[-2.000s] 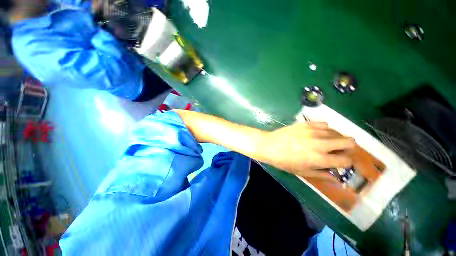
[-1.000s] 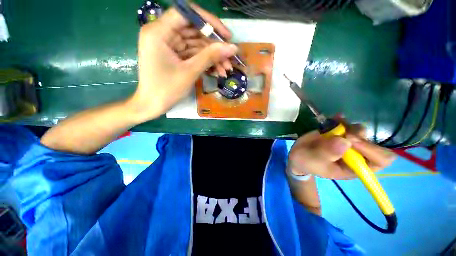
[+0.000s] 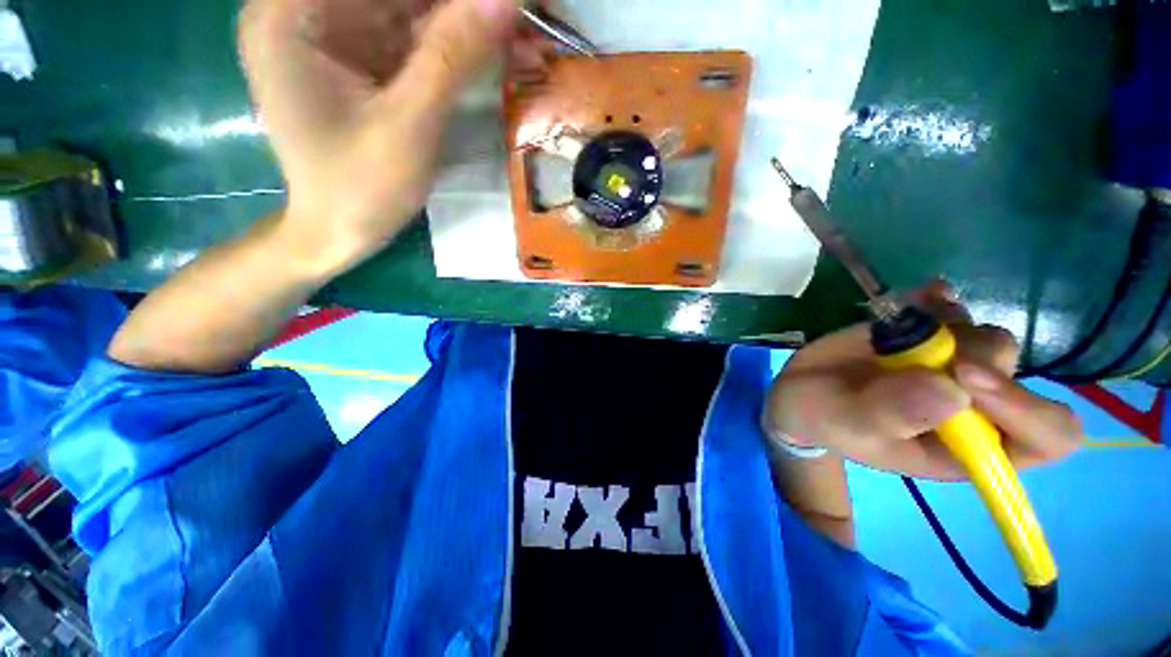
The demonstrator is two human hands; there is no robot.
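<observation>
A round black LED board (image 3: 618,180) with a yellow centre lies in the middle of the orange fixture plate (image 3: 629,263). The plate lies on a white pad (image 3: 796,141). My right hand (image 3: 918,392) holds the soldering iron (image 3: 982,462) by its yellow handle; its thin tip points up and left, over the pad's right part, apart from the board. My left hand (image 3: 372,122) is above the pad's left side, partly cut off by the top edge. It holds slim tweezers (image 3: 560,28), whose tip is over the plate's upper left edge, off the board.
A solder spool (image 3: 54,221) in a yellowish frame is at the left bench edge, with solder wire (image 3: 199,196) stretched from it toward my left wrist. A white scrap (image 3: 13,45) lies at upper left. Black cords (image 3: 1124,302) hang at the right bench edge. A blue sleeve (image 3: 52,366) shows at far left.
My left hand with the tweezers has moved up and left, off the board. The view has shifted closer over the plate. My right hand still holds the iron beside the pad.
</observation>
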